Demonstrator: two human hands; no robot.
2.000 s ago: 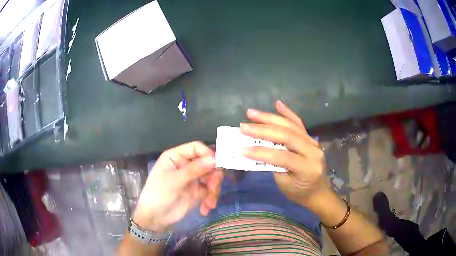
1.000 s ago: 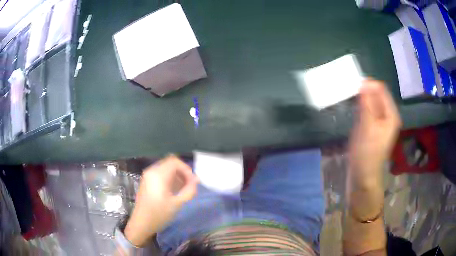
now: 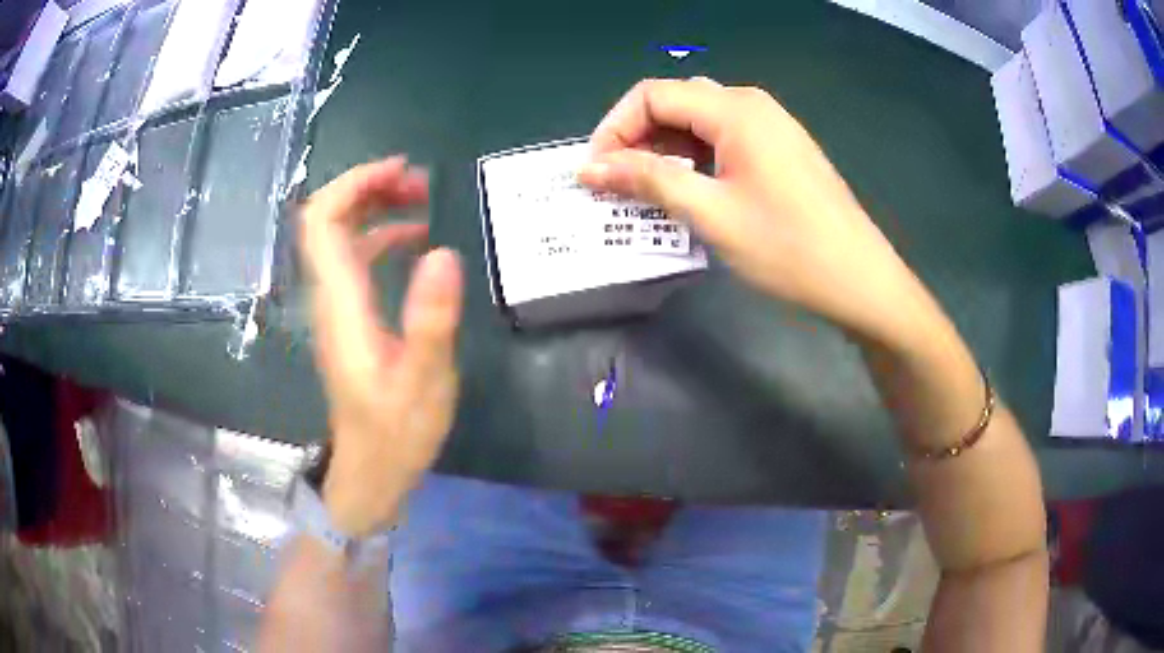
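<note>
A white carton [image 3: 574, 304] stands on the dark green table in front of me, its grey front side towards me. A white label sheet [image 3: 645, 236] with fine dark print lies over its top face; I cannot make out all its edges. My right hand [image 3: 715, 166] reaches over from the right, thumb and finger closed together at the printed sheet; its other fingers are curled. My left hand [image 3: 383, 332] is left of the carton, slightly blurred, empty, with fingers apart and not touching it.
A clear blister tray [image 3: 172, 191] with pale packets in some cells is at the left. Blue-and-white stacked cartons [image 3: 1066, 128] stand at the right. Small blue-white scraps [image 3: 605, 389] lie near the table's front edge [image 3: 753, 485] and farther back. Red stool parts show below.
The carton now sits centrally, nearer me. My right hand has come in from the right to the carton's top, where print now shows. My left hand has risen from my lap, without the white piece beside it.
</note>
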